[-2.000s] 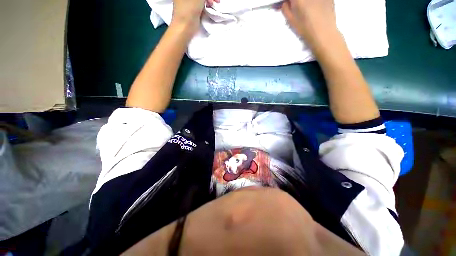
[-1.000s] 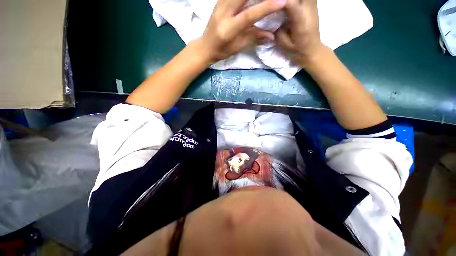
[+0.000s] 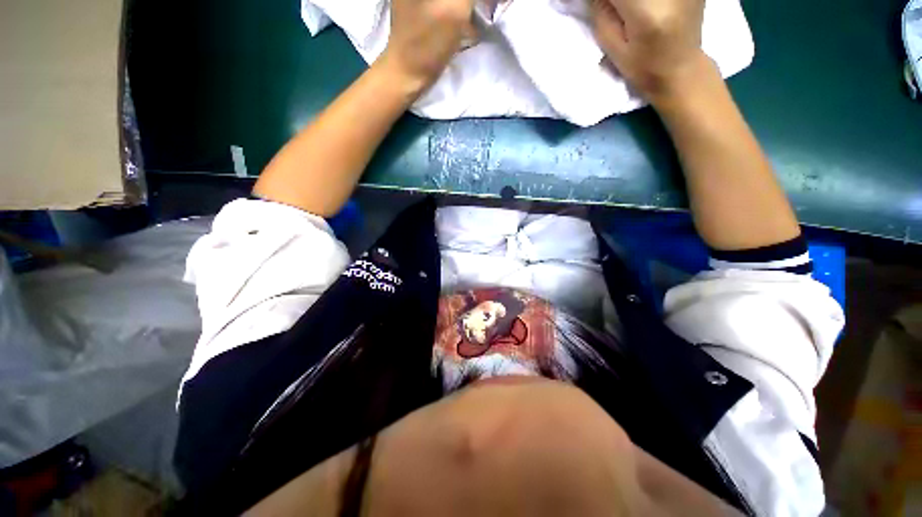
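Observation:
A creased white cloth lies on the dark green table at the top of the head view, cut off by the upper edge. My left hand is at the cloth's left part, fingers curled, partly cut off by the frame. My right hand is at the cloth's right part, fingers curled in against a raised fold. Both hands seem to pinch the cloth. The fingertips are partly hidden or out of the frame, so any small part between them cannot be made out.
The dark green table has a metal edge strip close to my body. A cardboard flap stands at the left. A white item is cut off at the far right. A blue stool shows beside my right sleeve. Grey plastic sheeting lies at the lower left.
My hands were together over the cloth a second ago and have now moved apart, slightly farther up the frame. The cloth's near corner has shifted and its front edge lies differently.

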